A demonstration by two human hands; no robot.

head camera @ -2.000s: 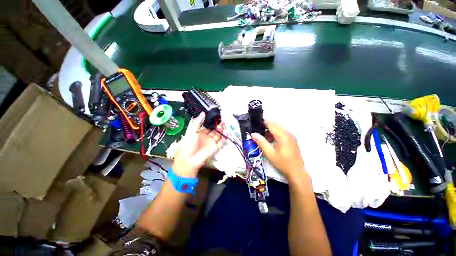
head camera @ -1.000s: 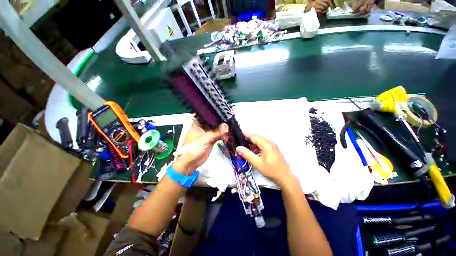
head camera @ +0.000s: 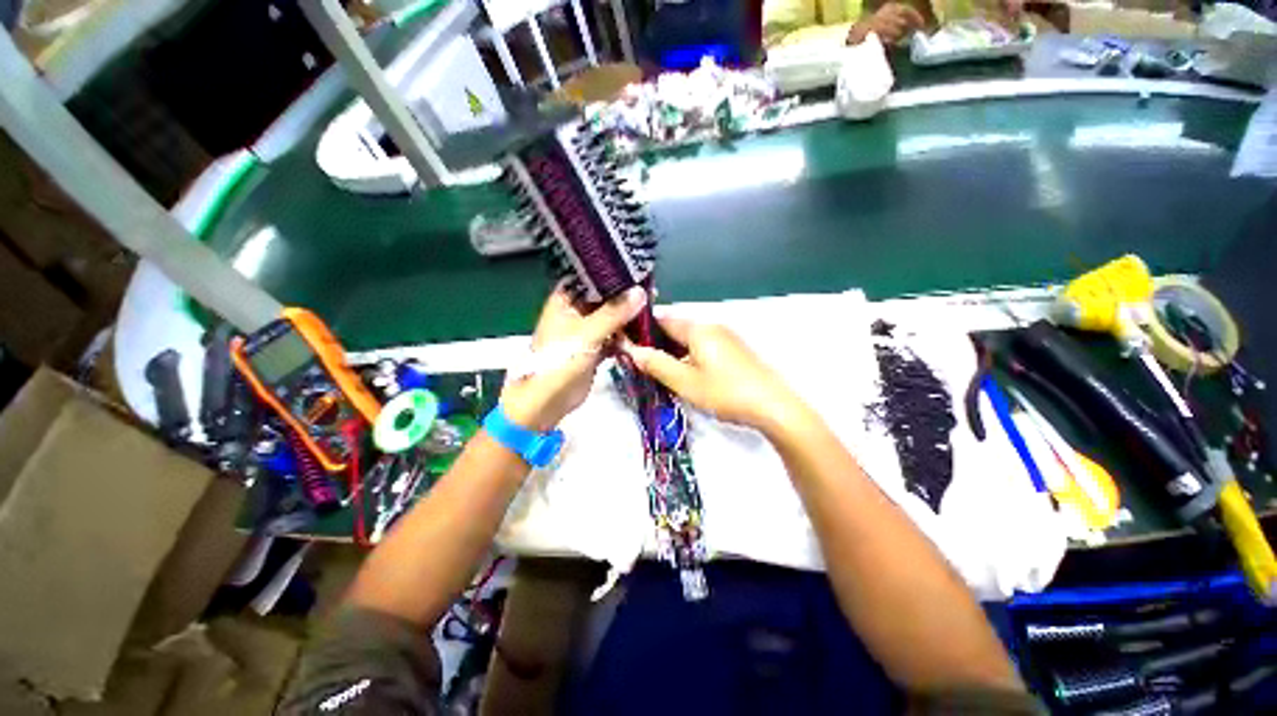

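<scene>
The hot-air brush head [head camera: 581,217], with magenta inside and black bristles, is held up and tilted over the white cloth. My left hand [head camera: 567,357] grips its lower end; a blue band is on that wrist. My right hand [head camera: 714,375] holds the dark part just below the brush head, with fingers close to my left hand. The wiring harness and circuit board [head camera: 675,490] hang down from there over the cloth's front edge. The join between brush head and dark part is mostly hidden by my fingers.
Left: orange multimeter [head camera: 304,381], solder reel [head camera: 406,421]. Right: black screws [head camera: 915,420], blue-handled tool [head camera: 1020,434], long black tool [head camera: 1106,406], masking tape [head camera: 1190,325], blue crate [head camera: 1141,602]. Green conveyor [head camera: 840,196] behind; another person's hand [head camera: 891,21] at its far side.
The brush head has turned its magenta side towards me and stands more upright. Both hands have moved up and forward, with the wiring trailing. The view has shifted.
</scene>
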